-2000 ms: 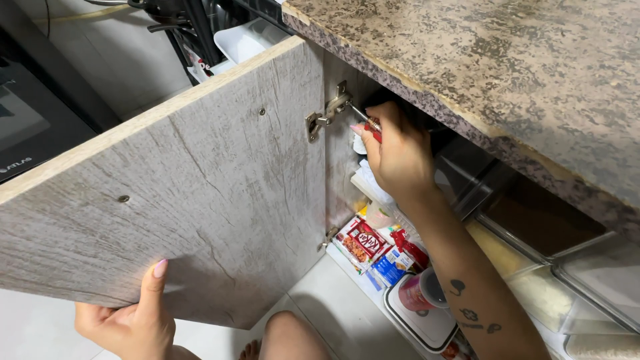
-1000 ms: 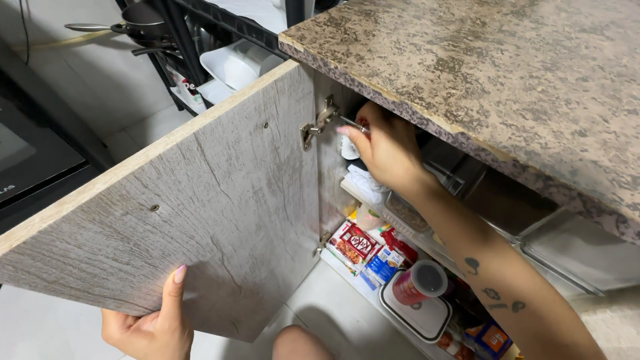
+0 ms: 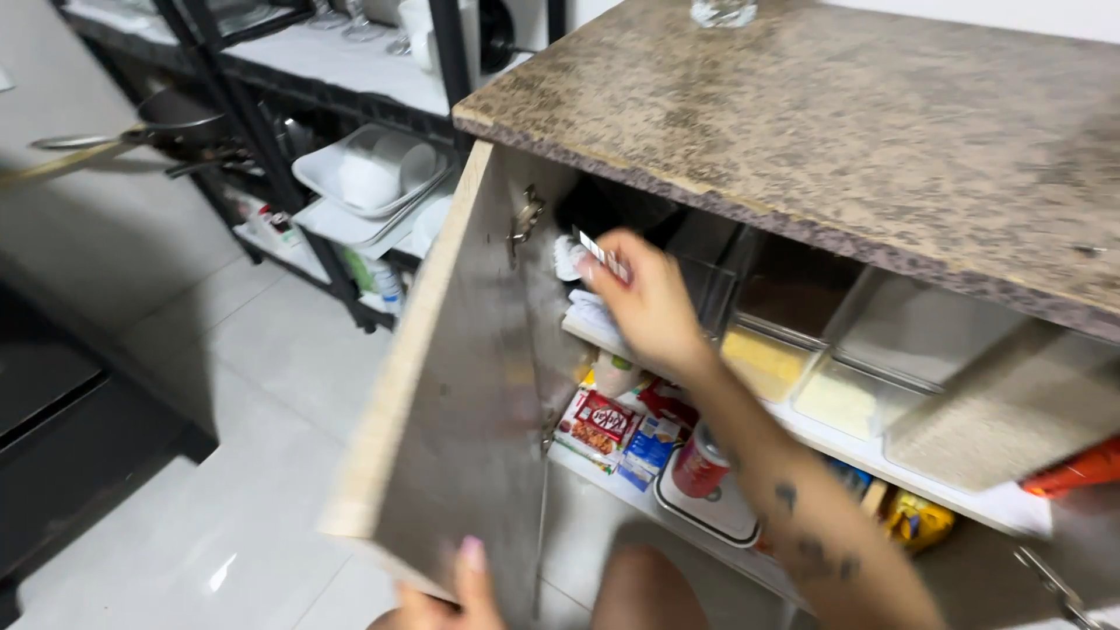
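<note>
My left hand, blurred, grips the bottom edge of the wooden cabinet door, thumb on its inner face. My right hand is closed around a small screwdriver with a short metal shaft; most of its handle is hidden by my fingers. The tool is in front of the cabinet opening, to the right of the upper metal hinge and apart from it. The lower hinge sits near the bottom shelf. The door stands swung out from the cabinet under the stone-patterned countertop.
Clear containers fill the upper shelf. Below are a KitKat packet, a blue packet and a red canister on a white lid. A black rack with dishes and pans stands behind the door.
My right hand has drawn the screwdriver away from the upper hinge. The door has swung, now showing its edge more. The view has shifted considerably.
</note>
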